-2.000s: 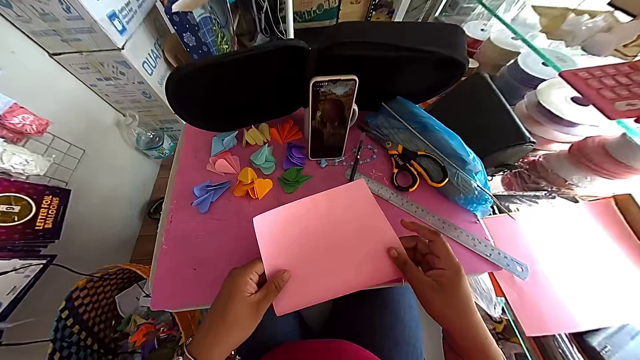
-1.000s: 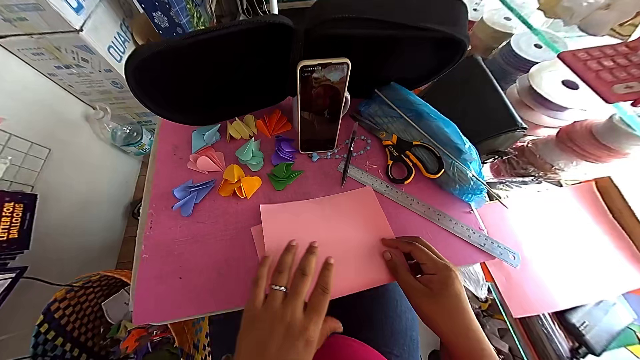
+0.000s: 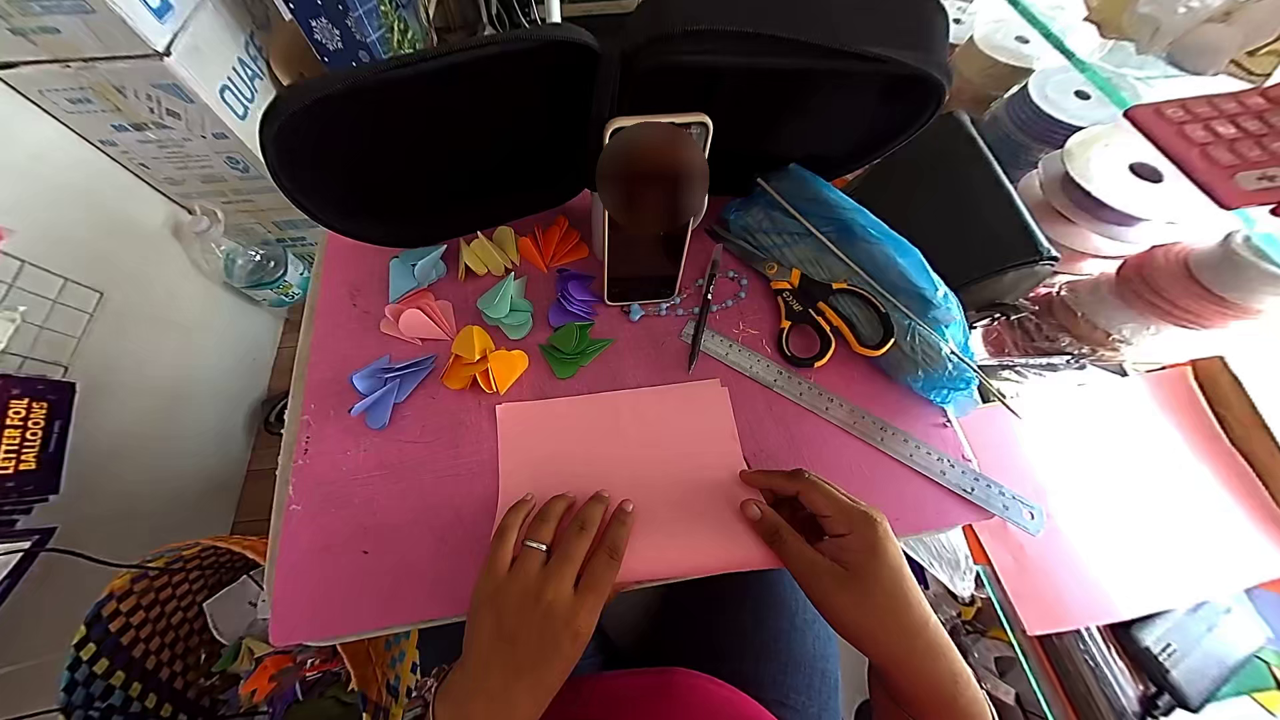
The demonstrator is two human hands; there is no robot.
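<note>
Pink paper (image 3: 630, 440) lies on the pink tabletop, its layers nearly aligned. My left hand (image 3: 545, 580), with a ring on one finger, rests flat on its lower left, fingers spread. At the right edge, my right hand (image 3: 830, 540) has thumb and index finger against the paper; whether they pinch it is unclear. Beyond the sheet are a metal ruler (image 3: 870, 425), a black pen (image 3: 705, 310) and yellow-black scissors (image 3: 825, 315). Folded paper petals stand behind it on the left, among them orange-yellow (image 3: 483, 362), green (image 3: 573, 350) and blue (image 3: 390, 388) ones.
A smartphone (image 3: 650, 265) leans before an open black case (image 3: 440, 140). Near the scissors lie a blue plastic bag (image 3: 860, 270) and a beaded string (image 3: 735, 290). Ribbon spools (image 3: 1125, 170) and more pink paper (image 3: 1130, 500) are at right. A woven basket (image 3: 140, 600) holds paper scraps at lower left.
The pink paper, held up between both hands two seconds ago, now lies on the table. My left hand has moved onto its face; a lower layer that stuck out at left is now nearly hidden.
</note>
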